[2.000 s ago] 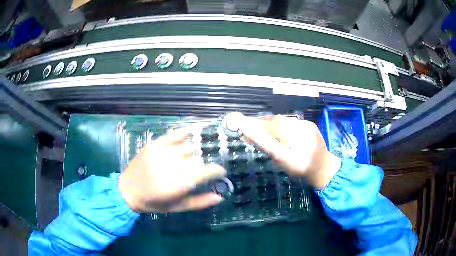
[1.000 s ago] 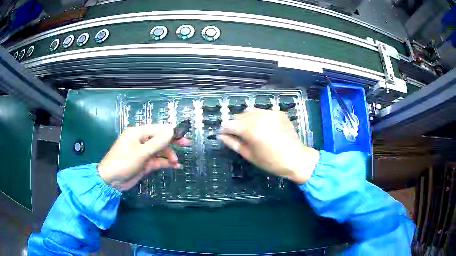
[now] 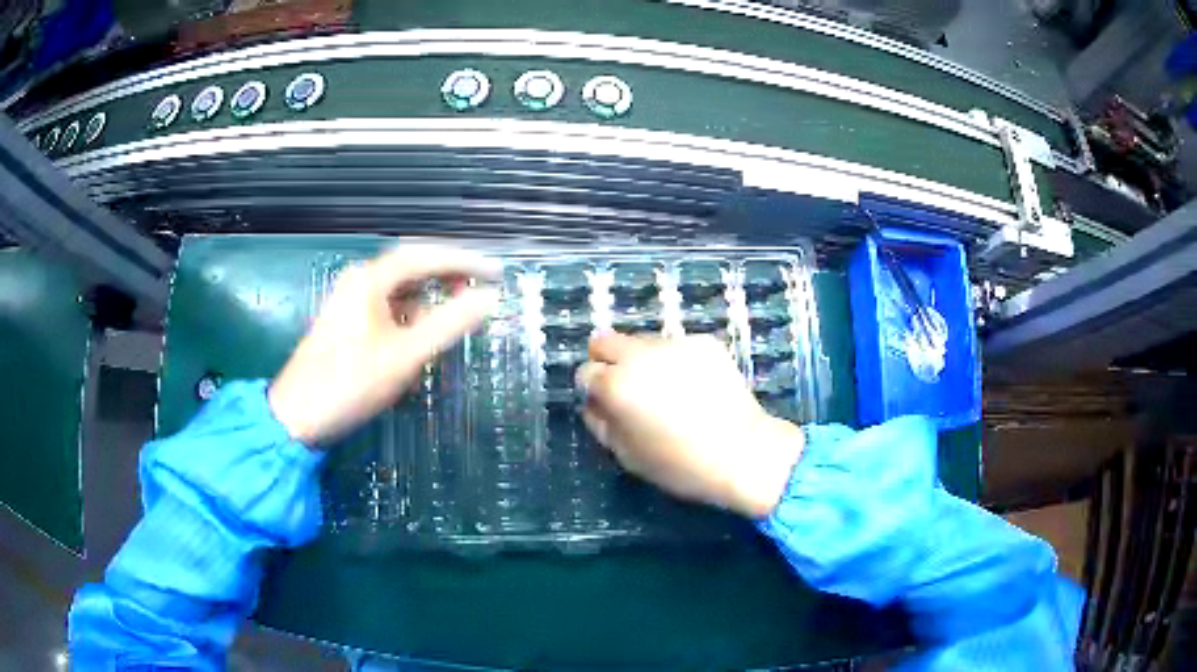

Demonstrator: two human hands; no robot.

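The clear tray [image 3: 486,525] lies on the green bench mat. Its right part holds rows of dark parts [image 3: 635,292]; its left pockets look glassy. My left hand [image 3: 381,328] is over the left part of the tray, blurred, fingers pointing right; whether it holds anything cannot be told. My right hand [image 3: 676,414] is over the middle of the tray, its thumb and fingertips close together at the pockets beside the dark parts. What lies between those fingertips is hidden.
Behind the bench a green conveyor [image 3: 735,125] carries spaced round units [image 3: 538,89]. A blue bin [image 3: 912,400] right of the tray holds tweezers [image 3: 901,273] and pale scraps [image 3: 927,344]. A small dark round part [image 3: 209,386] lies on the mat at left. Brown sheets [image 3: 1037,479] are at right.
My left hand has moved up, and the dark part it held no longer shows. My right hand has shifted slightly down. The round units on the belt appear further right.
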